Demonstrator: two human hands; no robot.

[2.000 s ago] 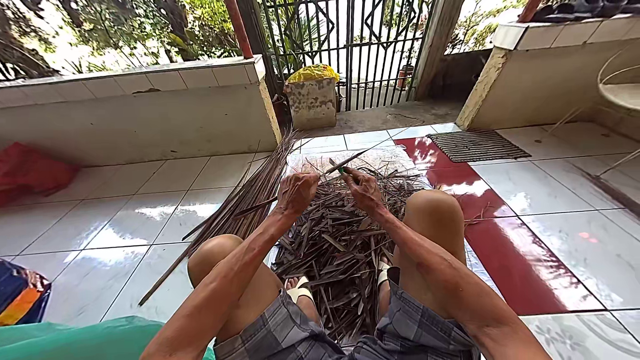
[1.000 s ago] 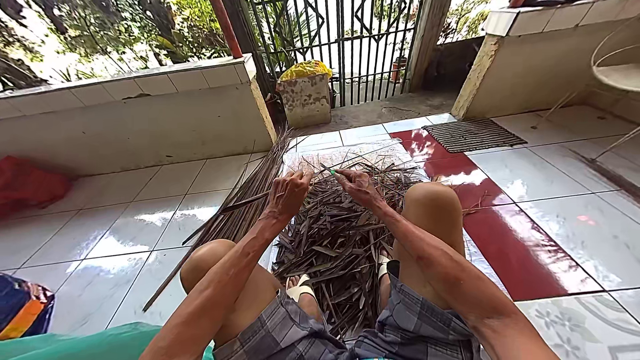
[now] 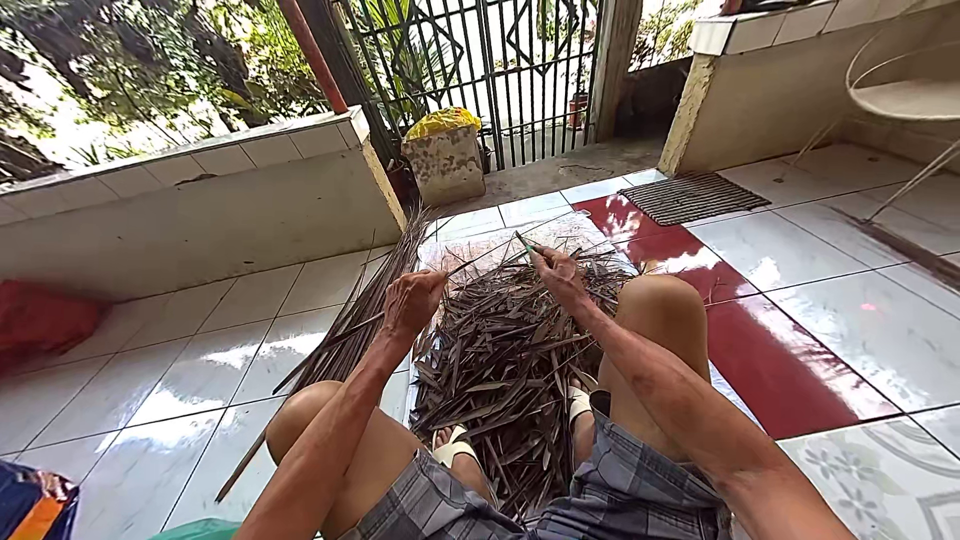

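My left hand [image 3: 411, 300] is closed around a dried palm leaf strip [image 3: 472, 261], whose thin end runs up and right over the pile. In my right hand [image 3: 556, 271] is a small knife with a green handle [image 3: 531, 249], its dark blade pointing up and left. The two hands are apart, above a heap of dry brown leaf pieces [image 3: 495, 375] between my feet. A bundle of long dried palm leaves [image 3: 352, 341] lies on the left, beside the heap. Under the heap is a whitish sheet [image 3: 555, 234].
Low walls [image 3: 225, 217] flank a black metal gate [image 3: 487, 82]. A worn block-shaped container topped with yellow plastic [image 3: 444, 161] stands before it. A ribbed mat [image 3: 694, 198] and a wire-framed chair [image 3: 911, 99] are on the right, a red bag [image 3: 45, 319] on the left.
My hands were close together two seconds ago and are now farther apart, with the knife's blade clear of my left hand. The leaf bundle and the heap look much the same.
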